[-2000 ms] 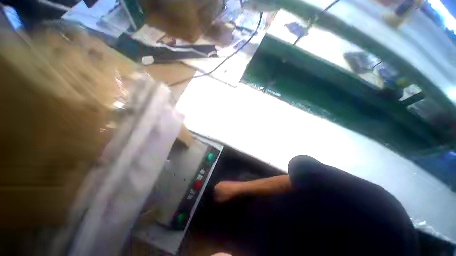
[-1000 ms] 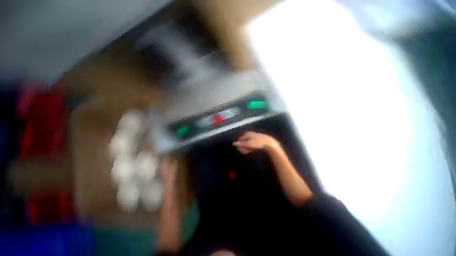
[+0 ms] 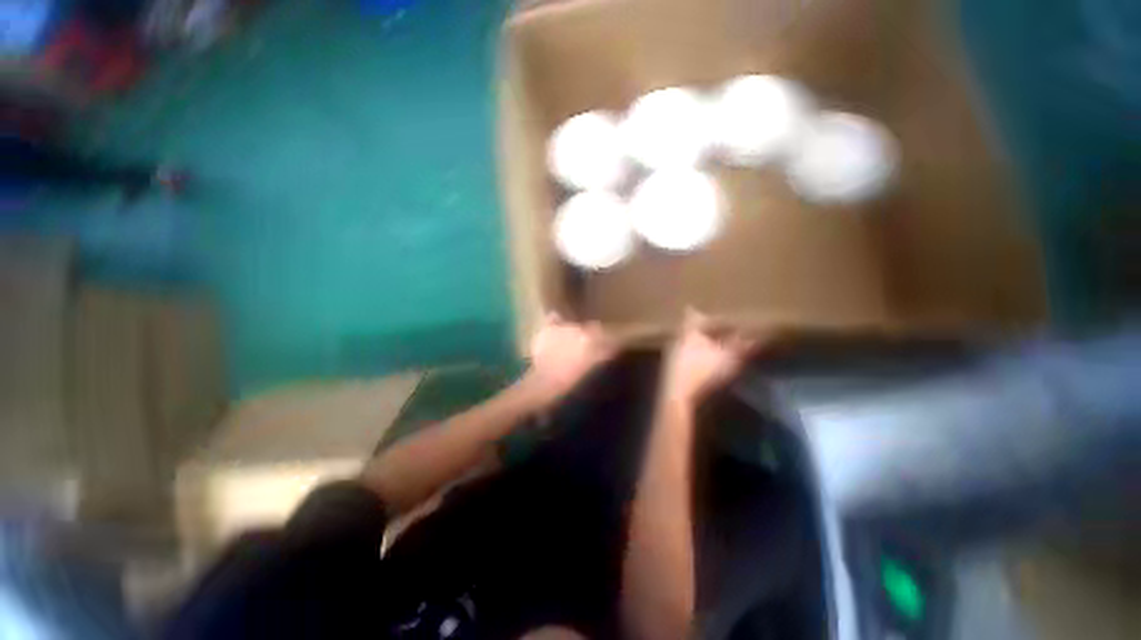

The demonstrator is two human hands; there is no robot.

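Note:
An open brown cardboard carton (image 3: 776, 269) stands in front of me. Several white round plastic housings (image 3: 677, 208) sit in its far and left part, and bare cardboard shows on the near right. My left hand (image 3: 571, 353) is on the near rim at the left corner, fingers closed over the edge. My right hand (image 3: 708, 358) is on the same near rim, a little to the right, fingers over the edge. The picture is blurred, so the exact finger grip is soft.
The grey machine edge with a green button (image 3: 901, 588) is at the lower right. Another brown carton (image 3: 307, 425) stands at the lower left, with more brown boxes (image 3: 144, 388) beyond it. Green floor (image 3: 363, 188) lies left of the carton. Red and dark things are at the upper left.
The view has swung left from the machine to the carton, with the machine now at the lower right. Both hands are now together on the carton's near rim; the right was before the machine panel.

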